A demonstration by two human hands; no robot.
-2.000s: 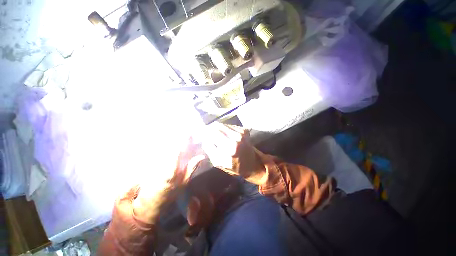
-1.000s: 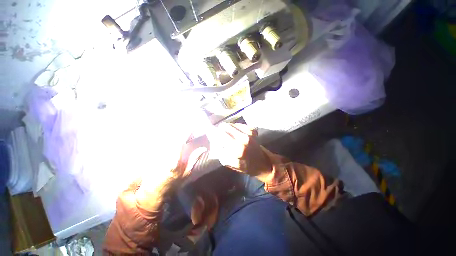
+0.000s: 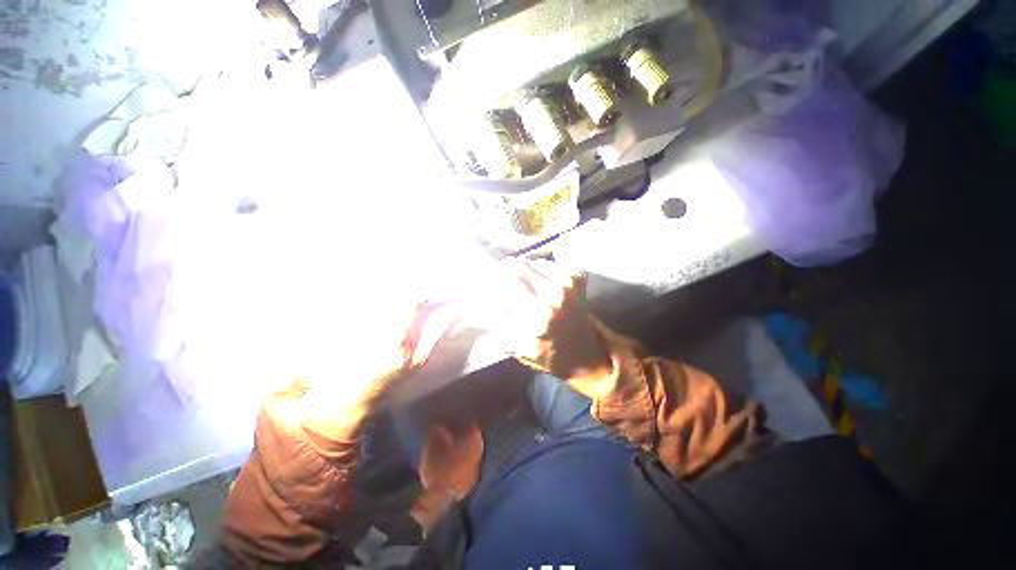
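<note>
My left hand (image 3: 357, 379) is at the table's front edge, its fingers washed out by the glare. My right hand (image 3: 548, 317) is just right of it, in front of the needle area, with fingers bent. Whatever lies between the hands is lost in white light, so I cannot tell what they hold. The overlock machine (image 3: 579, 45) stands at the top centre, with a row of several ribbed tension knobs (image 3: 595, 96). A lilac fabric heap (image 3: 134, 278) lies on the left of the table.
A puffy lilac bundle (image 3: 819, 167) sits at the right table end. A brown box (image 3: 58, 459) and stacked white material (image 3: 39, 323) are at the far left. Crumpled clear material (image 3: 163, 531) lies below the table's left corner. A stained wall (image 3: 50, 67) is at the upper left.
The machine and right bundle sit slightly further right in the view. Both hands stay near the table's front edge, with a slightly wider gap between their wrists.
</note>
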